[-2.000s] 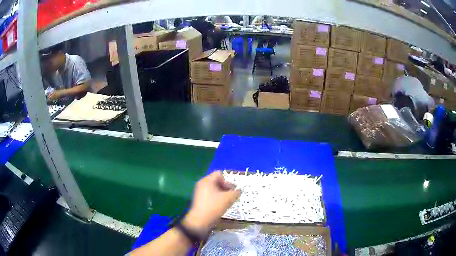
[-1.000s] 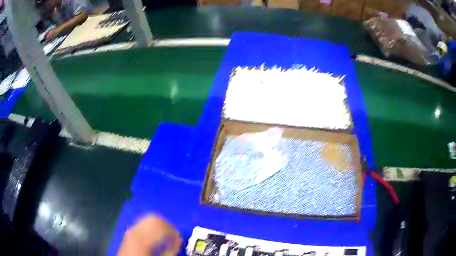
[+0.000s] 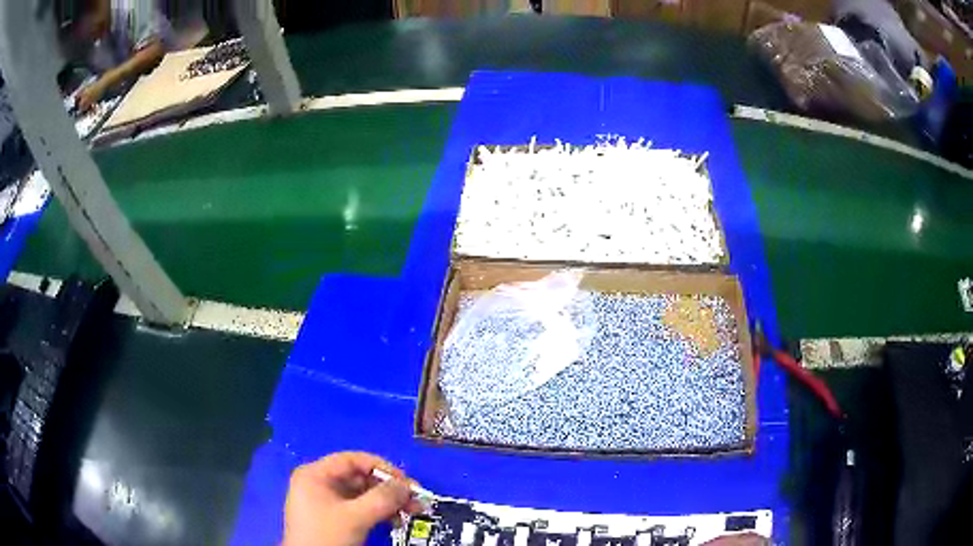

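My left hand (image 3: 339, 499) pinches a small white plastic part (image 3: 386, 477) between thumb and finger. It is at the left end of the circuit board (image 3: 555, 531), which lies along the bottom edge, partly cut off. The board has a yellow part near its left end. Only a fingertip of my right hand (image 3: 736, 541) shows, at the board's right end; the rest is outside the picture. The nearer shallow carton (image 3: 585, 450) holds tiny silver-blue screws and a clear plastic bag (image 3: 533, 331). The farther carton (image 3: 587, 208) is heaped with white plastic parts.
Cartons and board lie on a blue sheet (image 3: 347, 341) across the green conveyor (image 3: 320, 203). Red-handled cutters (image 3: 802, 373) lie right of the screws. A white metal post (image 3: 91, 213) stands left. Black crates flank the sheet. A person's arm (image 3: 123, 77) shows at upper left.
My left hand has gone from the farther carton, holding a white part, down to the board's left end. The view has tilted down, and a right fingertip has appeared.
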